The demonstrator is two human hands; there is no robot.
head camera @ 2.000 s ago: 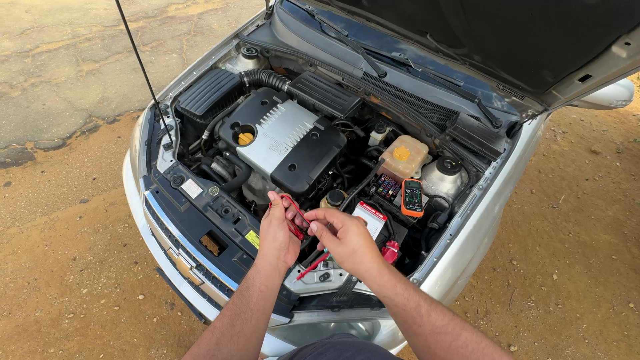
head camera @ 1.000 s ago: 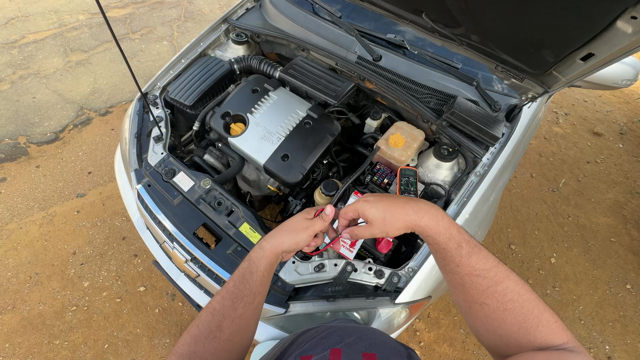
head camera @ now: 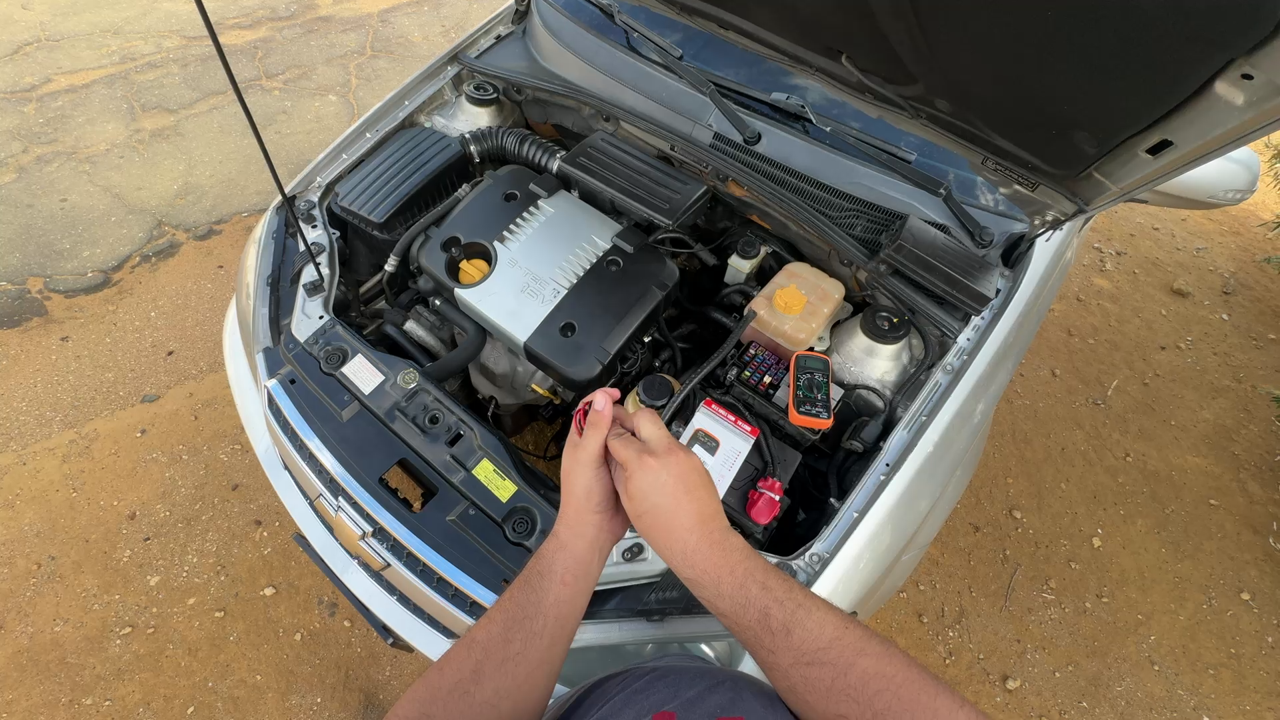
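Note:
My left hand (head camera: 592, 470) and my right hand (head camera: 660, 480) meet over the front of the car's engine bay. A red and black bundle of thin leads (head camera: 583, 414) shows between the fingers of my left hand. My right fingers press against that hand, and what they grip is hidden. Right of my hands, a white and red printed leaflet or box (head camera: 722, 440) lies on the car battery (head camera: 770, 470). A red terminal cover (head camera: 765, 500) is beside it. An orange digital multimeter (head camera: 811, 390) rests by the open fuse box (head camera: 762, 368).
A silver and black engine cover (head camera: 550, 275) fills the middle of the bay. The coolant tank (head camera: 797, 305) has a yellow cap. A hood prop rod (head camera: 255, 135) rises at the left, and the raised hood (head camera: 960, 80) hangs over the upper right.
My hands have come together and moved left, off the printed leaflet or box, which shows more fully now. The red and black leads stretched between my hands are now mostly covered by them.

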